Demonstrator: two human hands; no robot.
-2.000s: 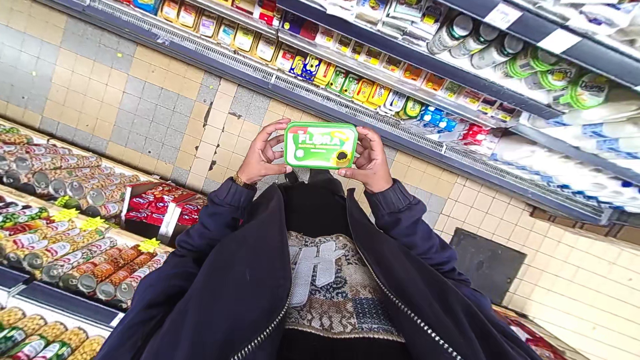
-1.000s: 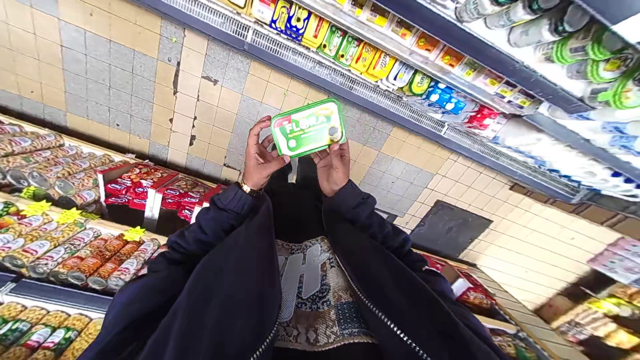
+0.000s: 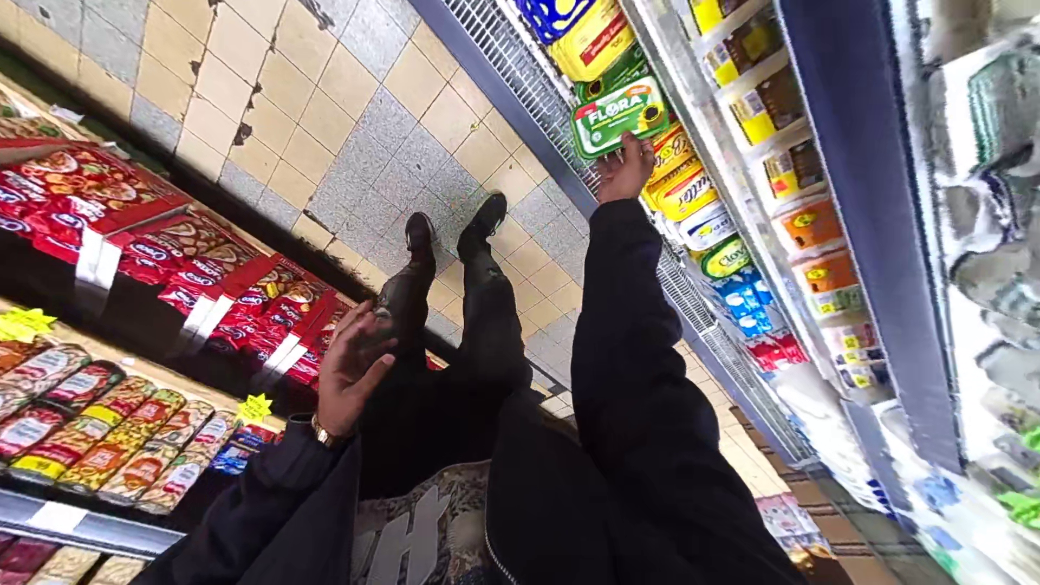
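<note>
A green Flora spread tub (image 3: 619, 118) is at the dairy shelf, over the row of yellow and green tubs. My right hand (image 3: 626, 169) has its fingers at the tub's lower edge, the arm stretched out toward the shelf. Yellow butter tubs (image 3: 681, 175) lie just beside that hand. My left hand (image 3: 349, 370), with a watch at the wrist, hangs over my legs with its fingers apart and holds nothing.
The refrigerated shelf (image 3: 520, 97) with its wire-grille edge runs down the right side. Red snack packets (image 3: 154, 252) in boxes and stacked cans (image 3: 122, 431) fill the shelves at the left. Tiled floor (image 3: 366, 122) lies between, under my feet.
Both hands held the Flora tub in front of my body before; now the left hand is off it, and the right hand has moved with it to the shelf. The view has turned.
</note>
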